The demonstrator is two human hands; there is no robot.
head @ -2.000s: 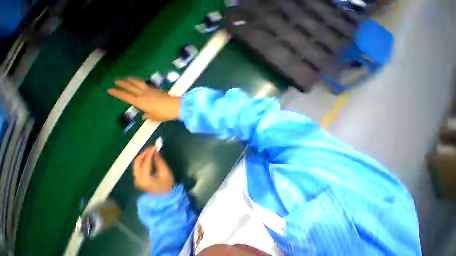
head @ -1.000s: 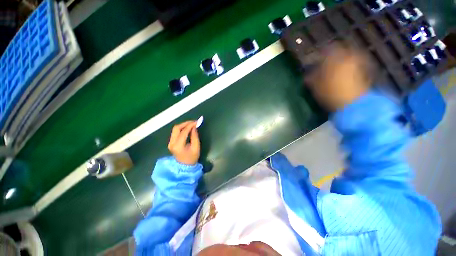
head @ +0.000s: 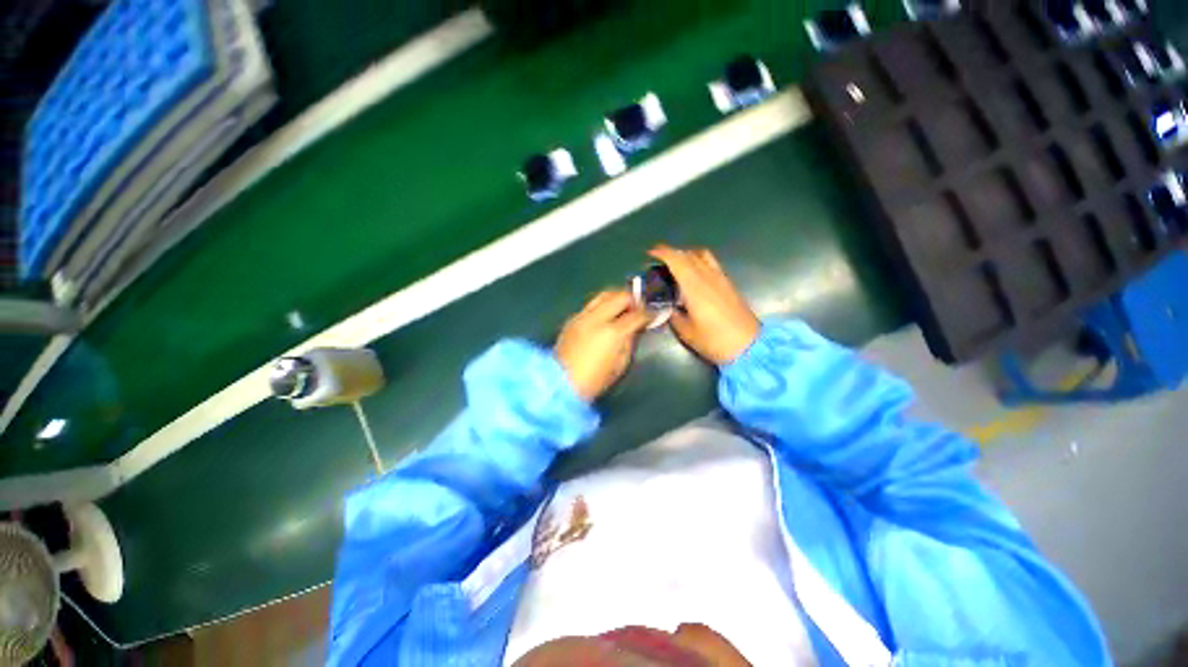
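Observation:
My right hand (head: 710,306) holds a small dark watch unit (head: 658,285) with a shiny face, above the green bench. My left hand (head: 602,341) is right beside it, its fingertips pinching a small white wiping cloth (head: 640,289) at the unit's left edge. The black foam tray (head: 997,163) lies at the right, with units in its far right pockets and many pockets bare. A row of units, one of them here (head: 635,124), stands on the green conveyor belt (head: 430,196) beyond the pale rail.
A bottle with a silver top (head: 332,377) lies in view at the left, by the rail (head: 560,254). A blue tray (head: 117,111) tops pale trays at the far left. A desk fan (head: 85,554) is at the lower left. A blue stool (head: 1153,332) shows under the black tray.
My right hand has come back from the black tray to the middle with a unit in it. My left hand has met it with the cloth. The view has shifted.

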